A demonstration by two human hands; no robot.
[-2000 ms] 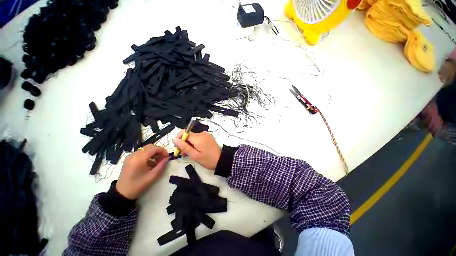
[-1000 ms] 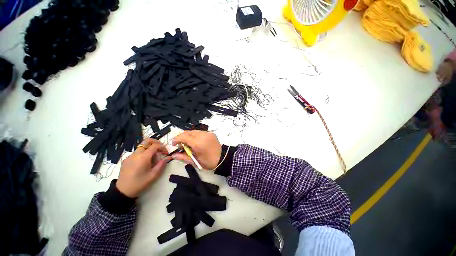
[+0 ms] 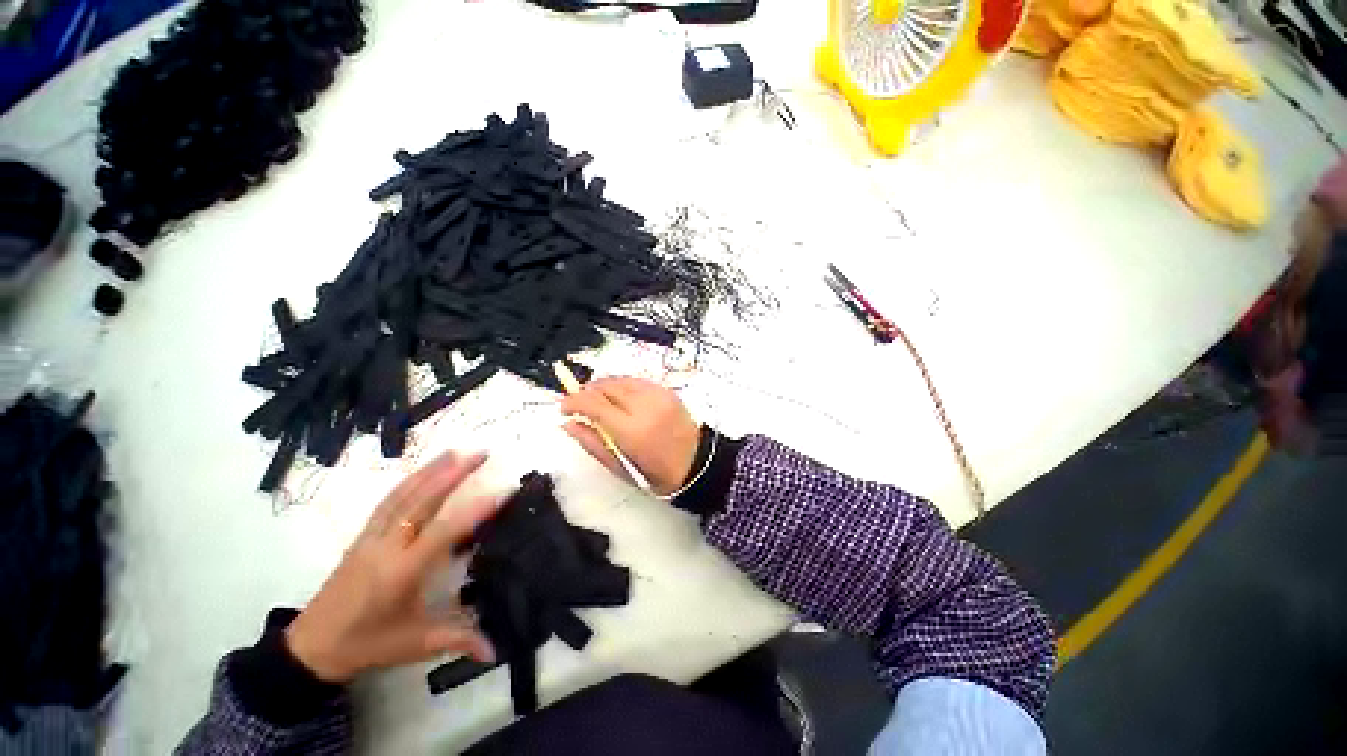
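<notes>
A large heap of black strips (image 3: 473, 251) lies in front of me on the white table. A smaller pile of black strips (image 3: 539, 569) lies near my body. My left hand (image 3: 399, 569) is spread at the left edge of the small pile, its fingers apart, and I see nothing held in it. My right hand (image 3: 635, 431) is closed around a slim yellow and whitish pen-like tool (image 3: 609, 448), between the large heap and the small pile. Dark loose threads (image 3: 709, 288) lie at the heap's right edge.
Open red-handled snips (image 3: 861, 306) with a twisted cord (image 3: 946, 421) lie to the right. Behind are a black box (image 3: 717, 74), a yellow fan (image 3: 901, 59) and yellow fabric pieces (image 3: 1130, 89). Small black pieces (image 3: 207, 104) are heaped upper left; a dark pile (image 3: 52, 547) lies at left.
My left hand has come away from my right hand, opened and moved down-left to the small pile. My right hand has moved slightly right with the tool. The view has shifted a little.
</notes>
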